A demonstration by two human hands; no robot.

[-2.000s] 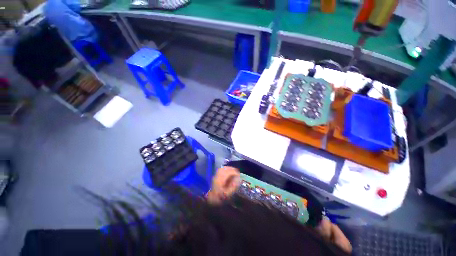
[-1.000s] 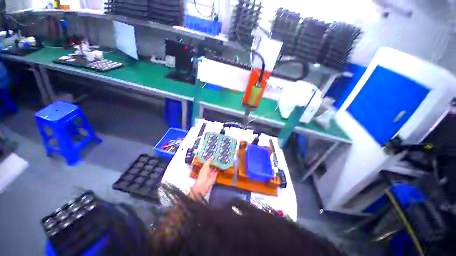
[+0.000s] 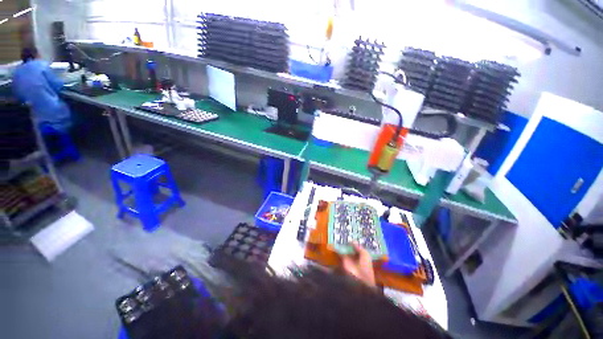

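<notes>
The teal-green frame (image 3: 357, 228) with several silver-and-black modules in its windows is over the machine's orange fixture (image 3: 319, 238), close against the blue cover (image 3: 400, 246). The hand at its near edge appears to be my left hand (image 3: 359, 263); its fingers grip the frame. The wrist is cut off by dark hair at the bottom of the view. Whether the frame is fully off the fixture is hard to tell. My right hand is not in view.
An orange-and-yellow tool head (image 3: 387, 149) hangs behind the fixture. A blue parts bin (image 3: 274, 210) and black tray (image 3: 243, 243) stand left of the white machine (image 3: 291, 240). A module tray (image 3: 155, 301) is lower left. A blue stool (image 3: 140, 167) and a seated person in blue are farther left.
Both hands were at a second teal frame in the lap; then one hand reached to the frame on the machine. That frame has now shifted right, baring orange fixture on its left. The view has lifted.
</notes>
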